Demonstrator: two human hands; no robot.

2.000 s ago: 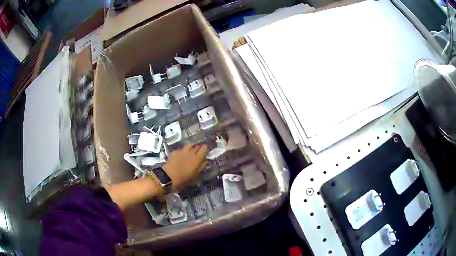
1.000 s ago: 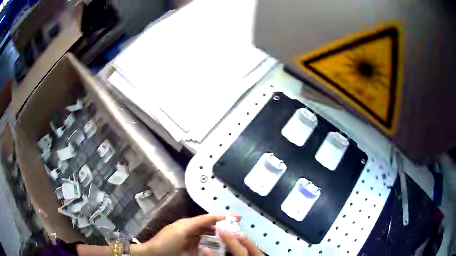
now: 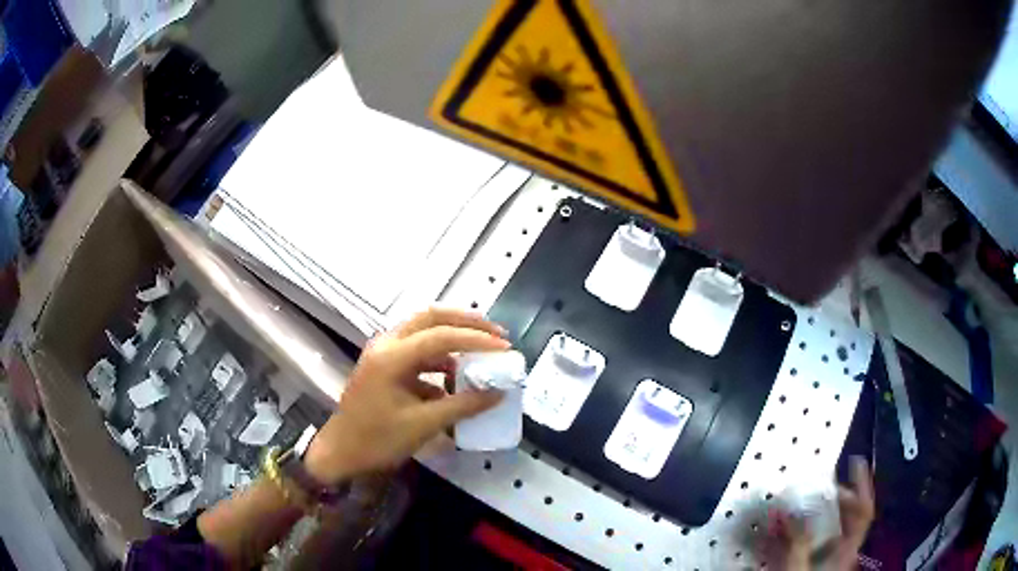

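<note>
Four white power adapters, one of them the lower one (image 3: pixel 649 428), lie in the pockets of the black jig (image 3: pixel 536 292), pins toward the upper right. My left hand (image 3: pixel 385 390) holds a white adapter (image 3: pixel 489 417) over the jig's left edge, beside the lower-left seated adapter (image 3: pixel 564 381). My right hand (image 3: pixel 824 529) is blurred and cut off by the bottom edge, over the perforated table's lower right. A whitish blurred shape is at its fingers; I cannot tell whether it is held.
The open carton (image 3: pixel 212 273) with many loose adapters is at left. White sheets (image 3: pixel 346 190) lie between carton and perforated table (image 3: pixel 558 491). The grey laser head (image 3: pixel 770 123) with its yellow triangle hangs over the jig's far side. A steel ruler (image 3: pixel 890 374) lies at right.
My hands were together below the jig. My left hand has moved up to the jig's left edge with an adapter, and my right hand has moved away to the right.
</note>
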